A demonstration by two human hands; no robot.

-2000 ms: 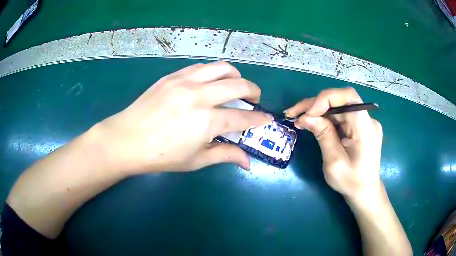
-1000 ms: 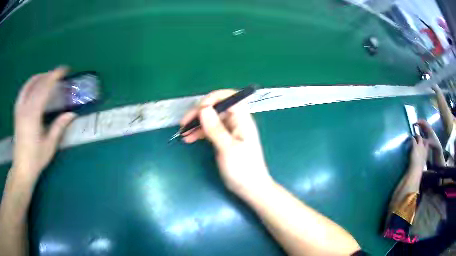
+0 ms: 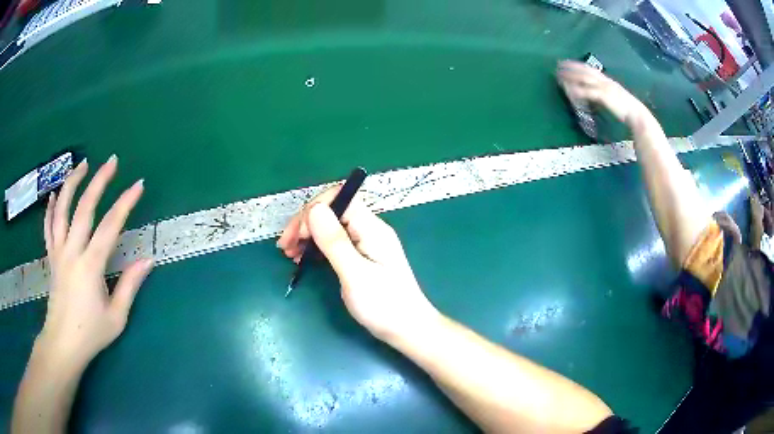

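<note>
An opened phone (image 3: 41,184) lies on the green surface beyond the grey strip at the far left, one half plain white and the other patterned blue and white. My left hand (image 3: 83,263) is open and empty across the strip, its fingers spread, with the fingertips just right of the phone. My right hand (image 3: 361,263) holds a slim black pen-like tool (image 3: 346,193) over the strip near the middle. The tool's fine tip points down and left above the dark green worktop, touching no phone.
The scratched grey-white strip (image 3: 509,172) runs across the view. At the right another person's arm (image 3: 666,182) reaches over it, the blurred hand at a dark phone (image 3: 586,119). Metal framing and red items show at the upper right. The worktop (image 3: 475,280) has bright reflections.
The left hand has let go of the phone, which now lies at the far left beyond the strip. The right hand still holds the tool. The other person's arm now reaches across the strip. The view has shifted.
</note>
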